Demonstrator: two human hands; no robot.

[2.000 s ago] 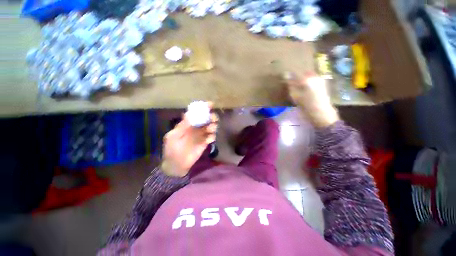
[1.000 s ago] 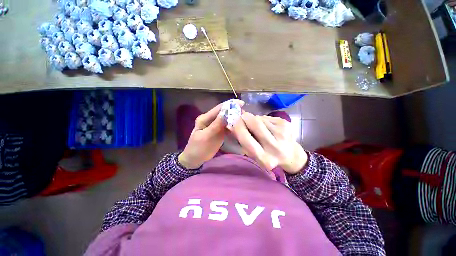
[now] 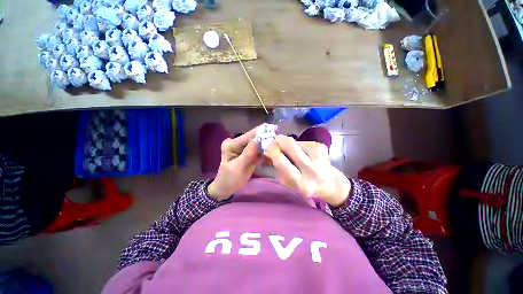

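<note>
A small whitish-blue moulded piece [image 3: 265, 138] is held in front of the table edge, above the lap. My left hand [image 3: 234, 166] grips it from the left with thumb and fingertips. My right hand [image 3: 307, 171] has its fingertips on its right side. The fingers hide part of the piece. A thin tan glue stick [image 3: 246, 74] lies with its pale tip on the brown cardboard pad [image 3: 192, 53] and its other end at the table edge. A round white dab [image 3: 211, 39] sits on the pad.
Neat rows of pale blue pieces [image 3: 106, 49] stand left on the table [image 3: 321, 74]; more [image 3: 350, 12] lie at the back. A yellow-black cutter [image 3: 434, 62], small labelled box [image 3: 390, 60] and two grey-blue pieces [image 3: 414, 60] are right. Red stools and striped clothing flank the wearer.
Over two seconds, my right hand has come from the table to the piece in my left hand, and the stick now lies on the table. In the last second both hands barely moved.
</note>
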